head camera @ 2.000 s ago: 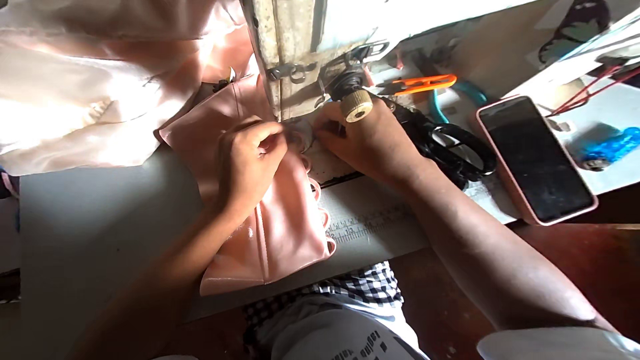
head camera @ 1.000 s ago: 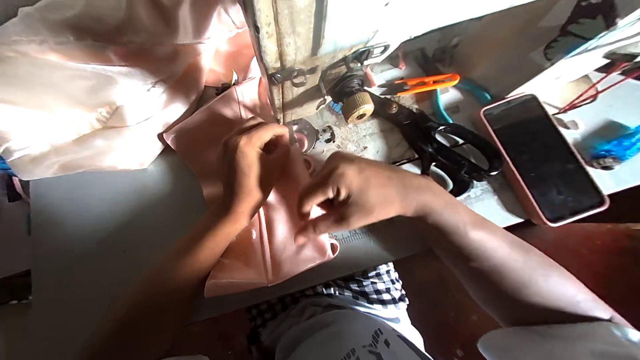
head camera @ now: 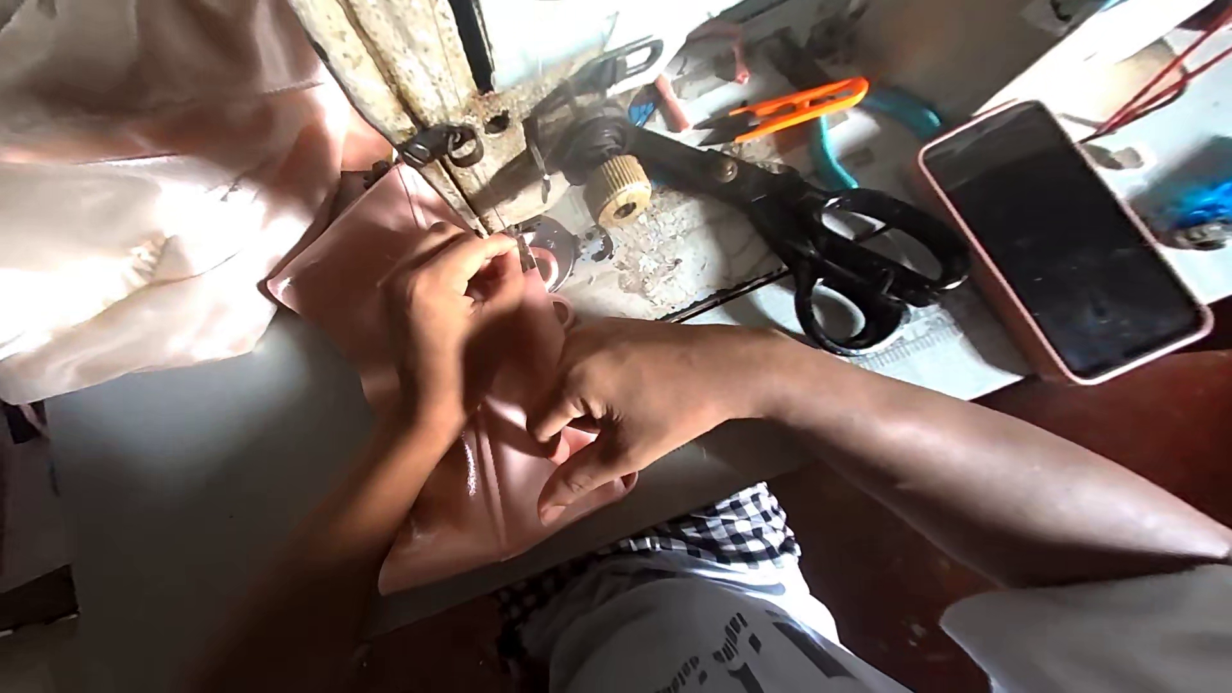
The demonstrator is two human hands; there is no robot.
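Note:
A pink satin fabric piece (head camera: 491, 500) with small loops along its right edge lies on the sewing table, its upper part under the head of a sewing machine (head camera: 423, 87). My left hand (head camera: 448, 308) rests on the fabric close to the needle area, fingertips pinched at the edge beside the presser foot; whether cloth is between them is hidden. Lower on the same piece, my right hand (head camera: 616, 414) has its thumb and curled fingers at the looped edge, with a gap between thumb and fingers. A brass-coloured knob (head camera: 618, 191) sticks out of the machine above my right hand.
Black-handled scissors (head camera: 866, 260) lie right of the machine, below orange thread snips (head camera: 799, 108) and a teal-handled tool (head camera: 835, 154). A smartphone in a pink case (head camera: 1064, 241) sits at the table's right edge. Pale satin fabric (head camera: 135, 212) is heaped at the upper left.
My right hand has moved from beside the machine's knob down to the looped edge of the pink fabric, uncovering the scissors. My left hand has stayed near the needle area.

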